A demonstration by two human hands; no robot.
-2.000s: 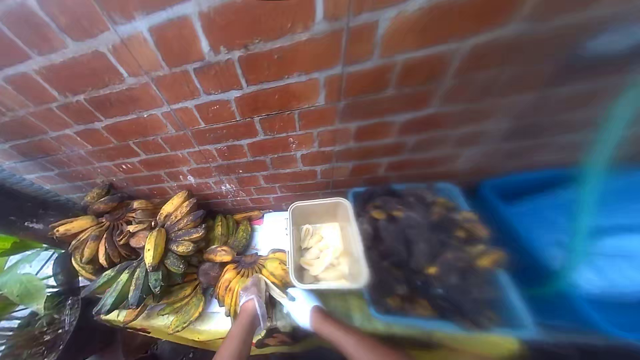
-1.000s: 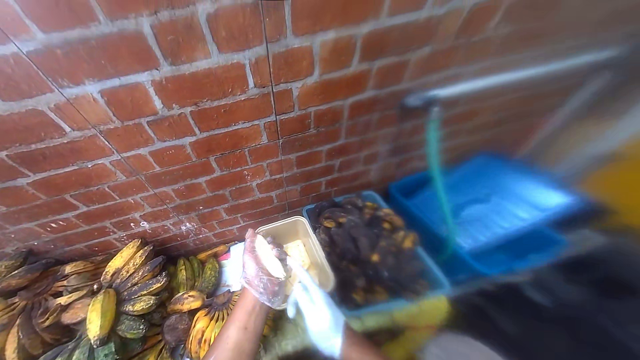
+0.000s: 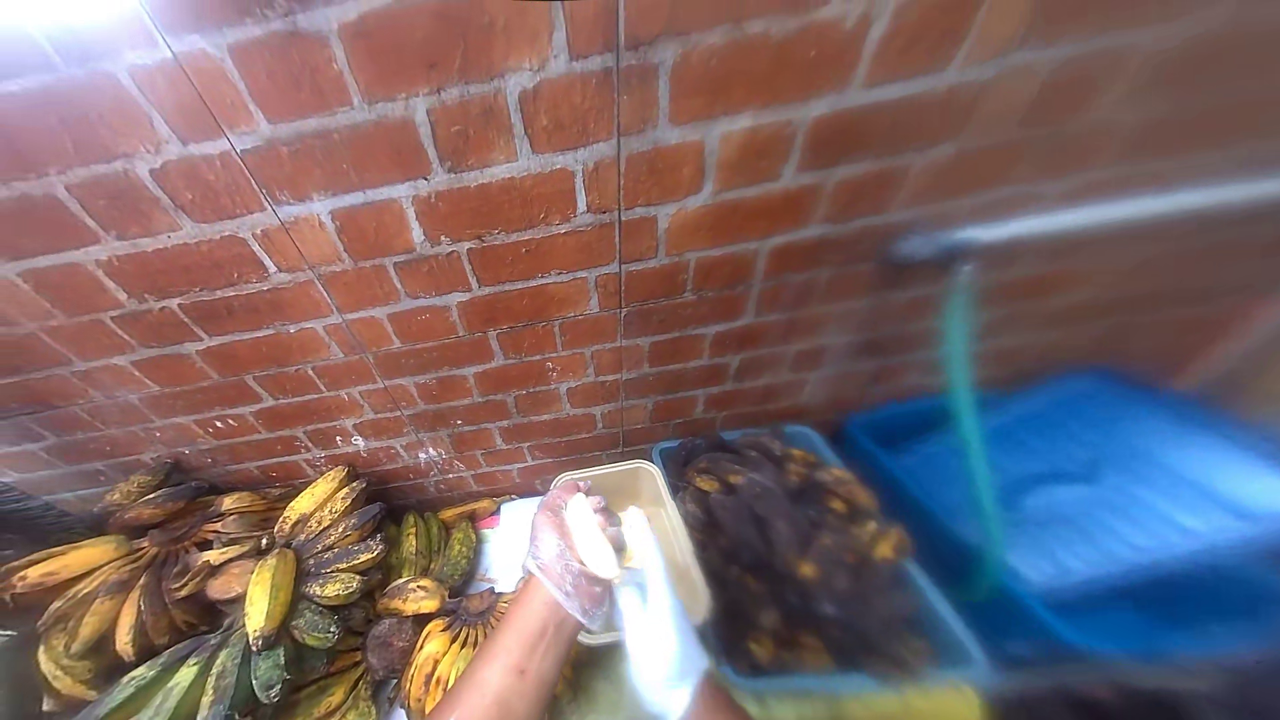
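My left hand (image 3: 568, 555), in a clear plastic glove, holds a peeled pale banana (image 3: 592, 538) over the near left side of a beige plastic tub (image 3: 690, 560). Beside it my right hand (image 3: 655, 625), in a white glove, has its fingers close to the banana; whether it grips anything is hard to tell. My hands hide most of the tub's inside. Just left of my left forearm lies a bunch of yellow bananas (image 3: 435, 655).
Yellow, green and spotted banana bunches (image 3: 270, 590) are piled at the left. Right of the tub stands a blue crate (image 3: 975, 640) of dark peels, then larger blue trays (image 3: 1080, 520). A green hose (image 3: 962, 400) hangs from a pipe (image 3: 1120, 215) on the brick wall.
Two seconds ago both hands were at the yellow bunch left of the tub; now they are over the tub, with a peeled banana in my left hand. The view has shifted right.
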